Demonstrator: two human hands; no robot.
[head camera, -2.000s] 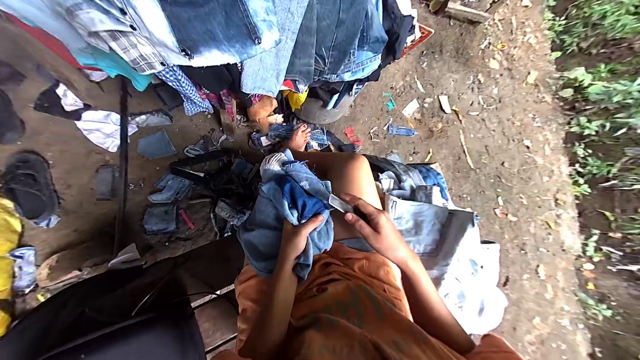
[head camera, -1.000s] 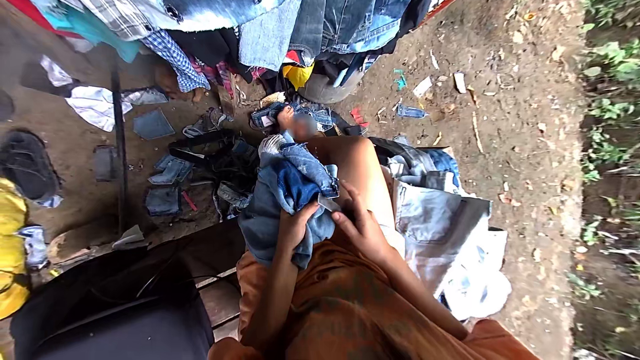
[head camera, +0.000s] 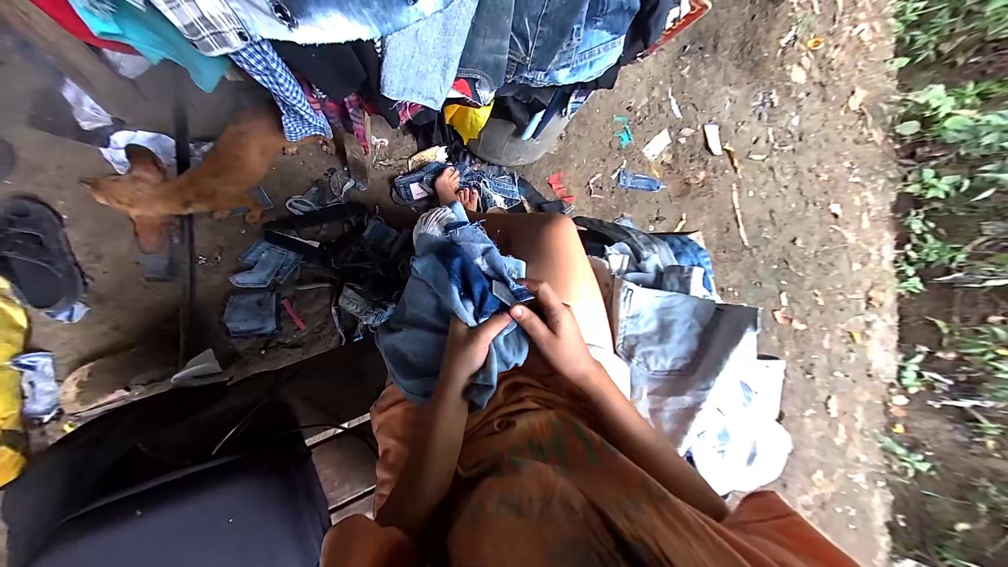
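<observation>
A bunched blue denim garment lies over my lap, with a darker blue part on top. My left hand grips its near side, thumb pointing to the right. My right hand pinches the garment's right edge, close to the left thumb. A small flat grey blade-like piece shows at the fingertips of the right hand; how it is held is partly hidden. The two hands almost touch.
Denim clothes hang across the top above a grey bucket. A brown dog stands at left among denim scraps. Folded jeans lie at my right, a black bag at lower left.
The right hand has come closer to the left hand at the cloth, and less of the grey blade-like piece shows than two seconds ago. A brown dog has come into full view at left.
</observation>
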